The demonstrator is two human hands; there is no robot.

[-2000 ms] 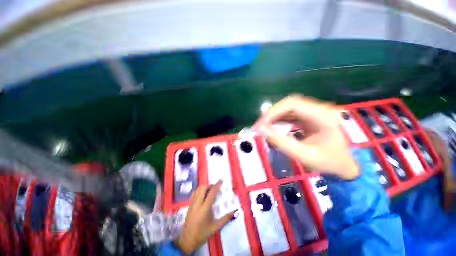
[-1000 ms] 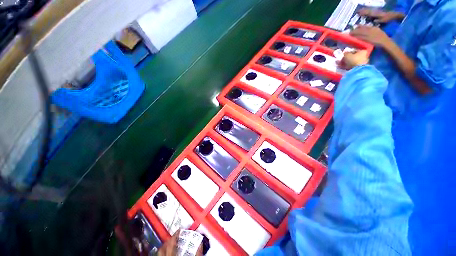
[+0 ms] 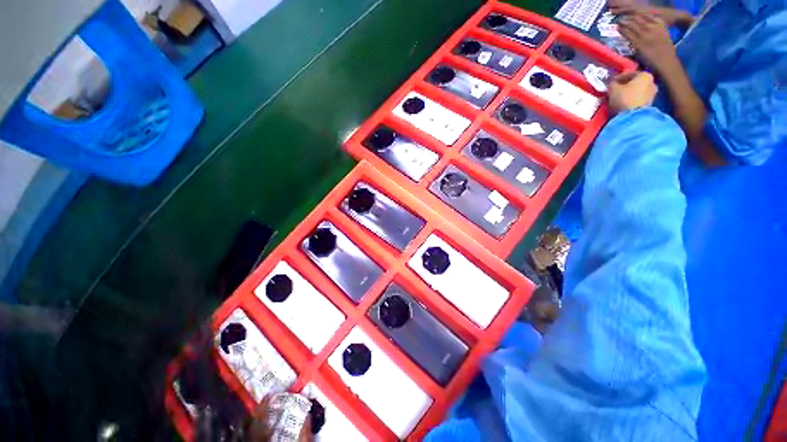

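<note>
Two red trays lie end to end: the near tray [image 3: 509,298] and the far tray [image 3: 528,231]. They hold white phones [image 3: 468,289] and dark phones [image 3: 431,338], backs up with black round cameras. Several far-tray phones carry small white labels [image 3: 494,211]. My right hand [image 3: 632,91] is curled at the far tray's right rim; its fingertips are hidden, so a grip cannot be told. My left hand [image 3: 304,425], mostly cut off at the bottom edge, holds a printed label strip [image 3: 285,413] over the near tray. More of the strip lies on a phone [image 3: 257,356].
Another person's hands [image 3: 649,36] and blue sleeves [image 3: 744,108] are beyond the far tray, beside label sheets [image 3: 580,12]. A blue plastic stool [image 3: 164,91] stands at upper left. A brownish, crumpled-looking item [image 3: 550,249] lies right of the trays. Blurred dark shapes cover the lower left.
The view has shifted, so the trays sit higher and further left. My right hand has moved from over a far-tray phone to the tray's right rim. My left hand still holds the strip.
</note>
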